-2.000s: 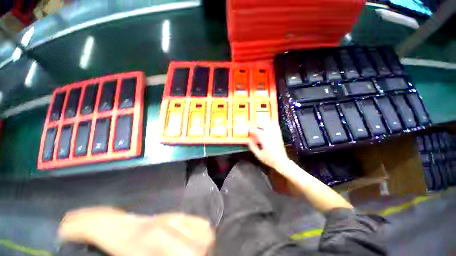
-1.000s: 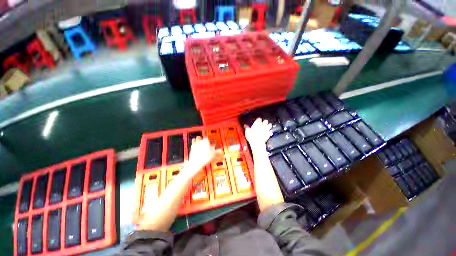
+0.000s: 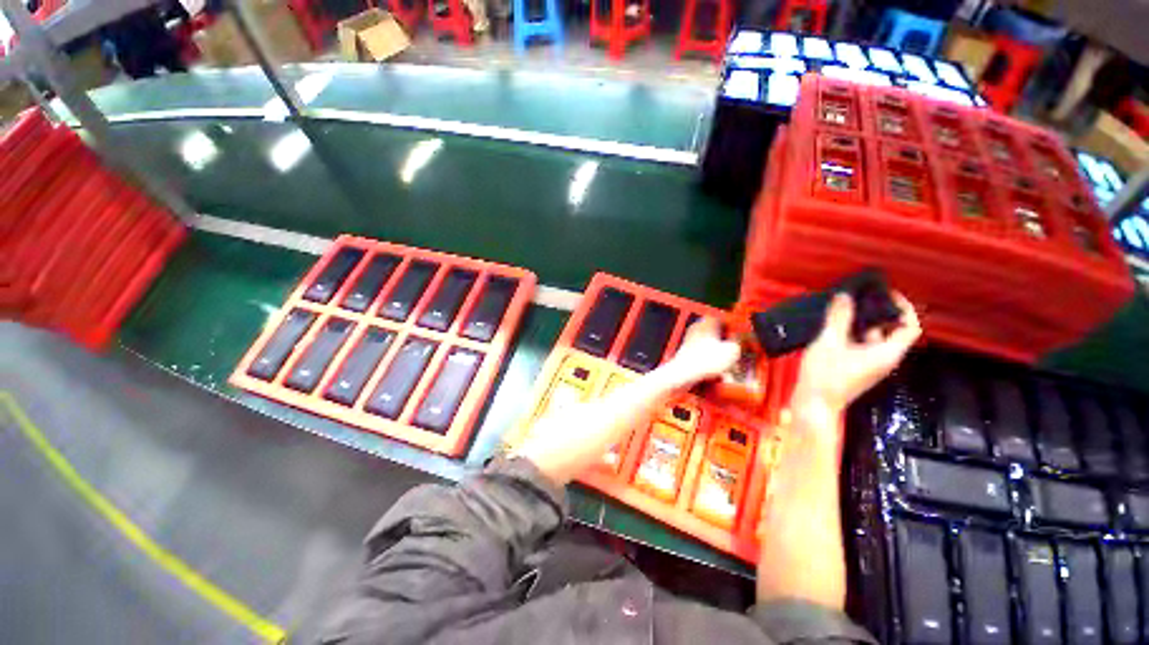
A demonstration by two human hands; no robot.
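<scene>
My right hand point(image 3: 851, 355) is raised over the right end of the red phone tray point(image 3: 563, 469) and holds a black back cover point(image 3: 791, 324). Another dark piece point(image 3: 872, 302) shows between its fingers; whether it is a separate cover I cannot tell. My left hand point(image 3: 706, 354) is at the tray's back row, by an open orange phone point(image 3: 743, 374); its fingertips are blurred, so its grip is unclear. Black-covered phones point(image 3: 605, 321) lie at the back left of this tray. Open phones with yellow insides point(image 3: 664, 451) lie in the front row, partly behind my left forearm.
A red tray of black phones point(image 3: 471, 421) lies to the left. Slanting red trays point(image 3: 76, 233) stand at far left. A tall stack of red trays point(image 3: 939, 258) is behind right, with open phones on top. The black blister tray point(image 3: 995, 495) holding covers is at right, beside my right forearm.
The view has swung left, bringing in the slanting red pile. My right hand has moved from the black blister tray to above the red tray, with a black cover in it. My left hand remains over the tray.
</scene>
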